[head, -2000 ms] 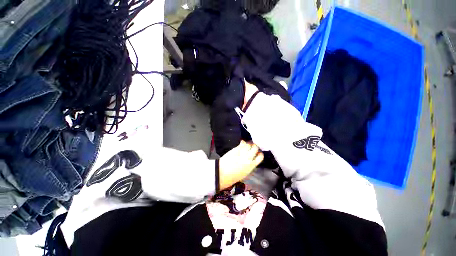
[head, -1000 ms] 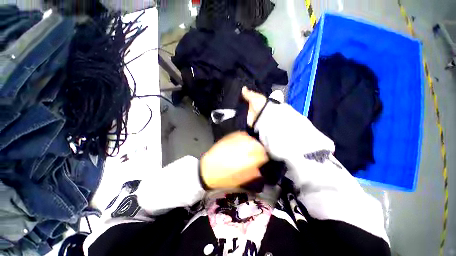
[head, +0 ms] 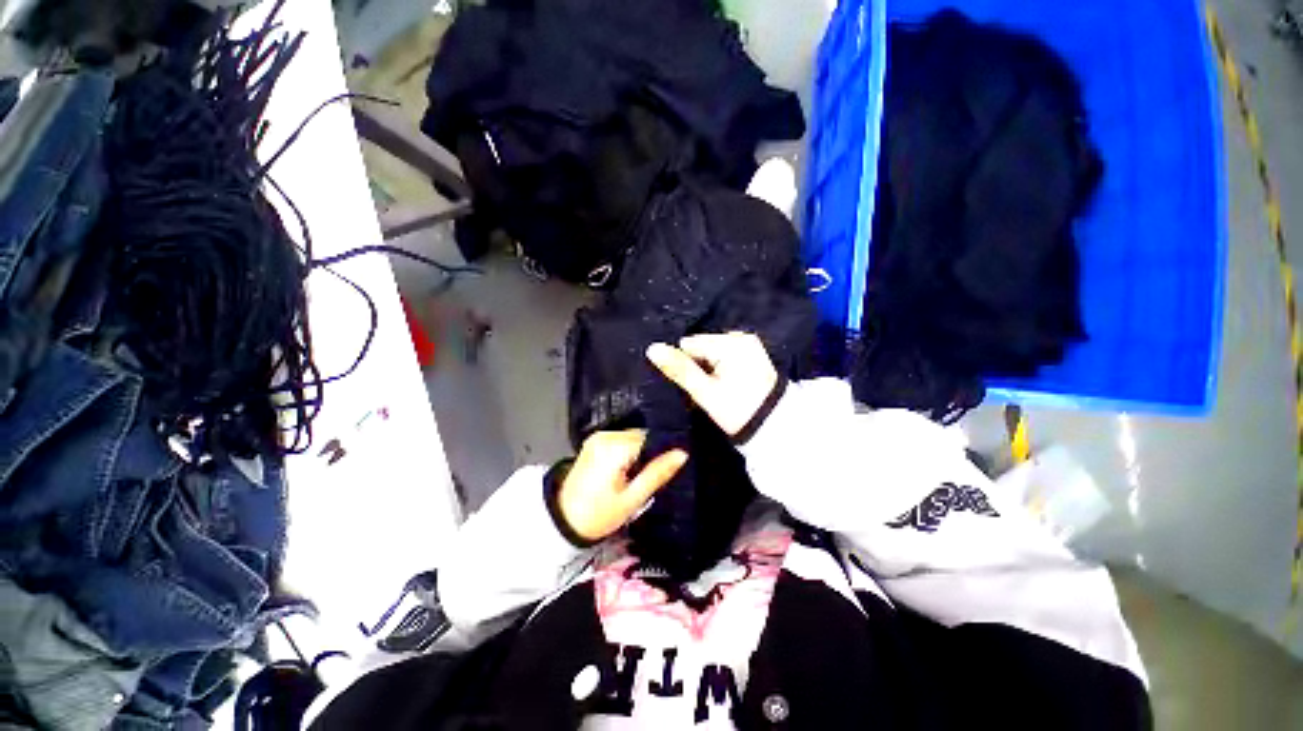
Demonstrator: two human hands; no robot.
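A black garment [head: 700,279] lies on my lap, bunched up towards my chest. My left hand [head: 612,483] is at its near left edge, thumb and fingers closed on the dark cloth. My right hand [head: 719,379] is a little higher and to the right, pinching the same cloth between thumb and fingers. A gathered band shows in the cloth between and left of the hands. Whether a cord or a tool is at the fingertips cannot be told.
A black garment pile [head: 593,86] lies ahead. A blue crate [head: 1150,257] with black garments stands at the right. At the left, a white table [head: 405,443] bears a black cord bundle [head: 200,257] with loose ends overhanging. Blue denim garments [head: 107,528] lie at far left.
The view has shifted. My right hand has come back from farther along the garment, and my left hand has moved left. Both now hold the cloth close together.
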